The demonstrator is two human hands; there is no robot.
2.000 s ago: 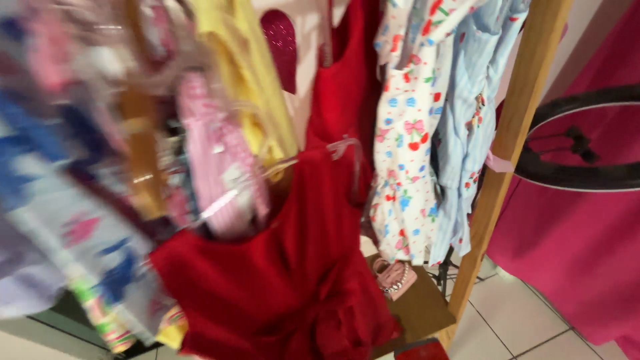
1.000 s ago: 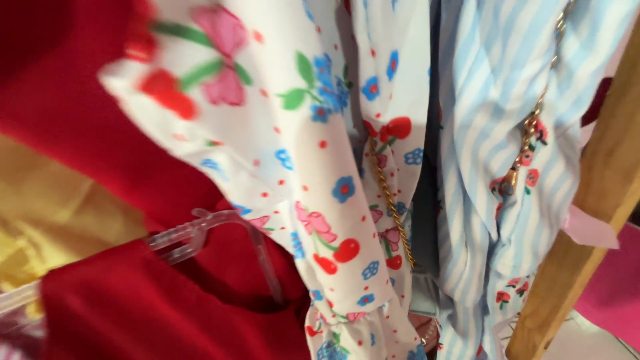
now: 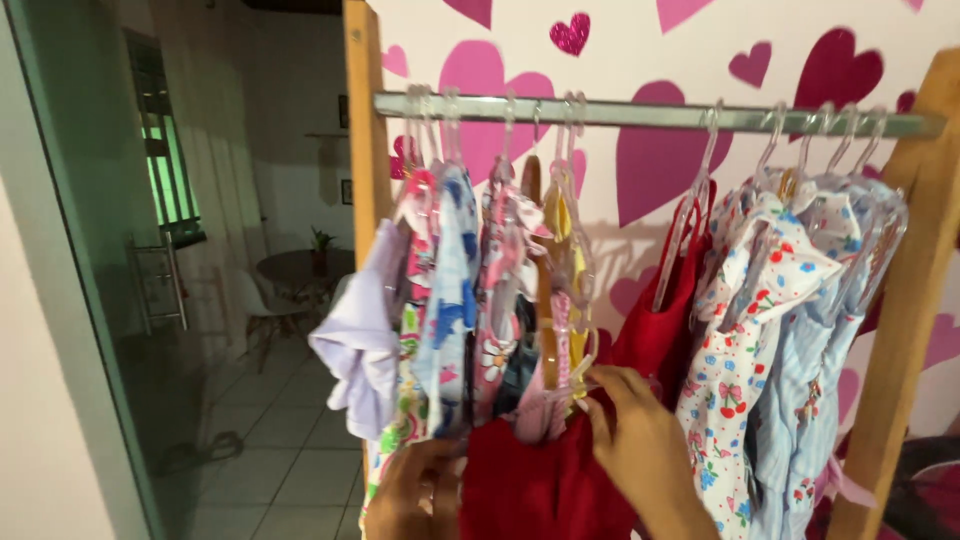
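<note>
Low in the head view, a red garment (image 3: 544, 480) is between my two hands on a clear plastic hanger (image 3: 574, 386). My right hand (image 3: 641, 442) pinches the hanger near its hook, at the garment's upper right. At the garment's left shoulder is my left hand (image 3: 420, 487), blurred, its fingertips partly hidden. Behind hang a pink garment (image 3: 544, 401) and a yellow one (image 3: 577, 330). A second red garment (image 3: 660, 322) hangs from the rail, right of the gap.
A metal rail (image 3: 637, 112) runs between wooden posts (image 3: 366, 135). A lilac garment (image 3: 364, 345) hangs at the left end; cherry-print (image 3: 724, 390) and blue striped garments (image 3: 795, 382) hang at the right. A glass door (image 3: 90, 247) stands left, with a round table (image 3: 307, 262) beyond.
The view has pulled back from the clothes and now takes in the rail. Both hands have come into view at the red garment.
</note>
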